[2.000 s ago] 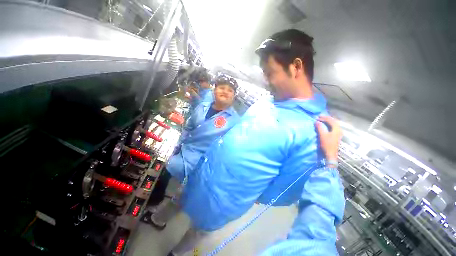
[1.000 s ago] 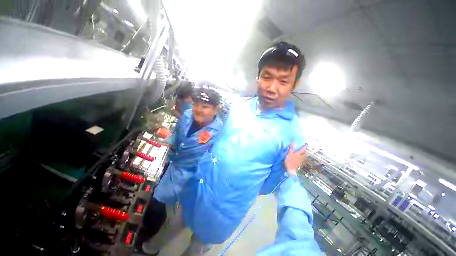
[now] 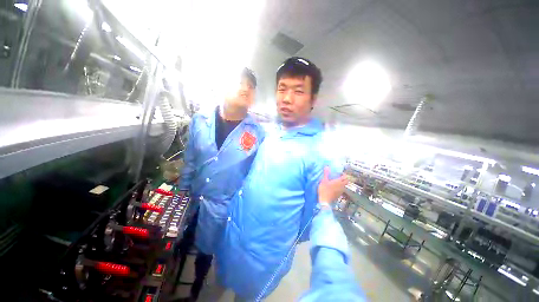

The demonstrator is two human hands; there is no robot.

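My right hand (image 3: 332, 187) reaches out from the bottom edge in a light blue sleeve. It rests against the upper arm of a standing person in a blue smock (image 3: 269, 203), fingers apart, with no object visible in it. Some of the fingers blend into the glare. My left hand is not in view. A coiled light blue cord (image 3: 282, 265) hangs down across the front of the smock.
A second person in a blue smock (image 3: 216, 177) stands at left. Test fixtures with red clamp handles (image 3: 112, 268) and small red displays line the left, beside a tray of pale rectangles (image 3: 171, 213). Benches and a conveyor (image 3: 408, 221) run at right.
The nearer person has gone from leaning, head turned aside, to upright and facing me. The second person now stands higher in view. My right hand has stayed at the arm as the view shifted.
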